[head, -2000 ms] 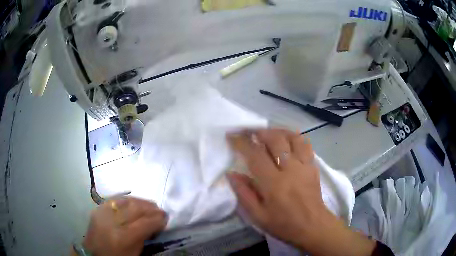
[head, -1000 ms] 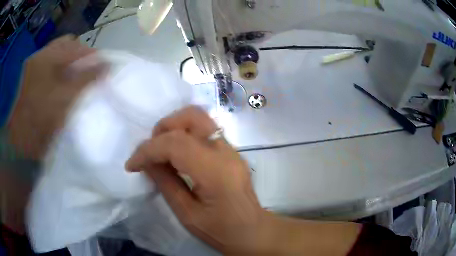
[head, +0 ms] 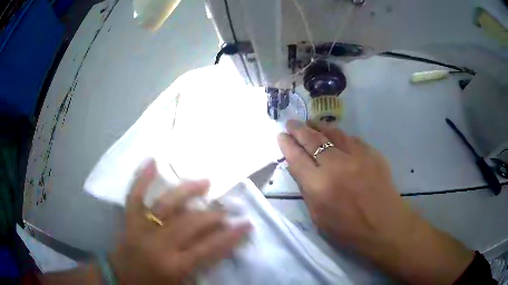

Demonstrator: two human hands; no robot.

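Note:
A white cloth piece lies flat on the machine bed, its right edge at the presser foot; strong lamp light washes out its detail. More white cloth runs down over the table's front edge. My left hand lies slightly blurred on the cloth at the lower left, fingers spread. My right hand has its fingertips at the cloth's right edge, just in front of the foot; whether they pinch it is hard to see. The cream ribbed tension knob is right of the foot.
A black-handled tool with a thin dark shaft lies at the right. A pale-handled tool lies behind, near a black rod. The machine head spans the top. A blue container is at the far left, white cloth at the lower left corner.
The cloth has gone from a bunched bundle held at the left to lying flat at the presser foot. My left hand has come down onto it; my right hand has moved right, beside the foot.

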